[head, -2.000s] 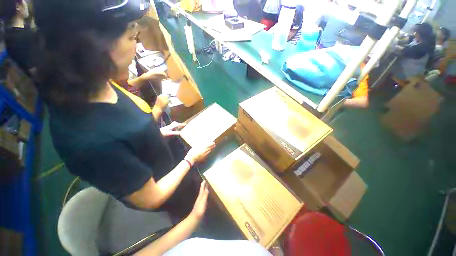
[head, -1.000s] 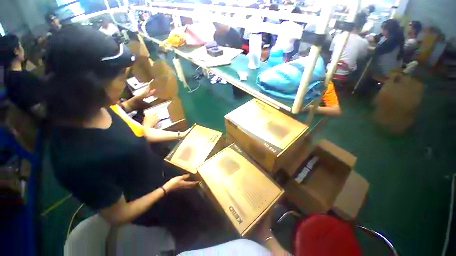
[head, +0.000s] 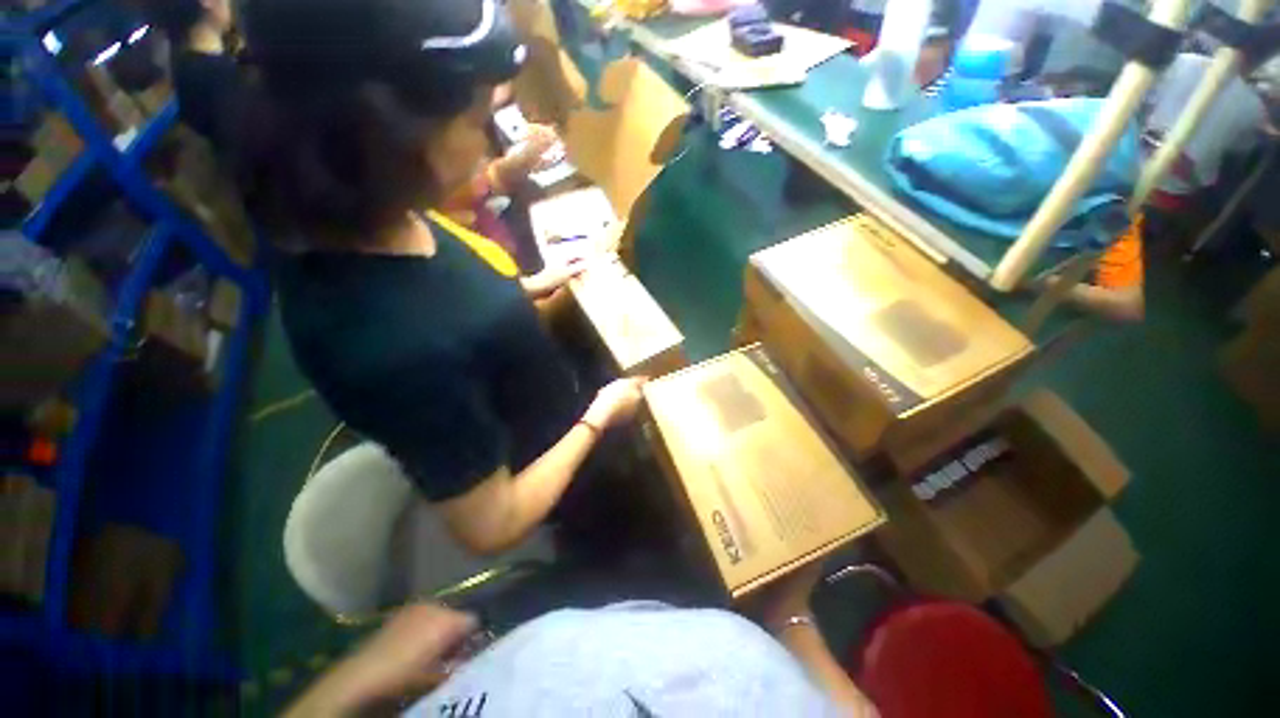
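A flat brown product box (head: 758, 470) with a dark printed picture and lettering lies in front of me, lid closed. My right hand (head: 789, 600) grips its near right edge, fingers partly hidden beneath. My left hand (head: 421, 642) is off the box at the lower left, blurred, its finger pose unclear. A co-worker's hand (head: 615, 403) touches the box's left edge. Their other hand is at a smaller closed box (head: 628, 312) beyond it.
Stacked product boxes (head: 891, 316) stand to the right, beside an open shipping carton (head: 1004, 519) and a red stool (head: 955, 666). An open box (head: 639, 133) holds pale items. A bench (head: 856, 147) carries a blue plastic bag (head: 1011, 161). A pale chair (head: 358, 526) and blue racking (head: 155, 463) are left.
My left hand has gone from the box's left side to the lower left. My right hand remains at its near edge. The co-worker's smaller box has moved away from me. The view has shifted.
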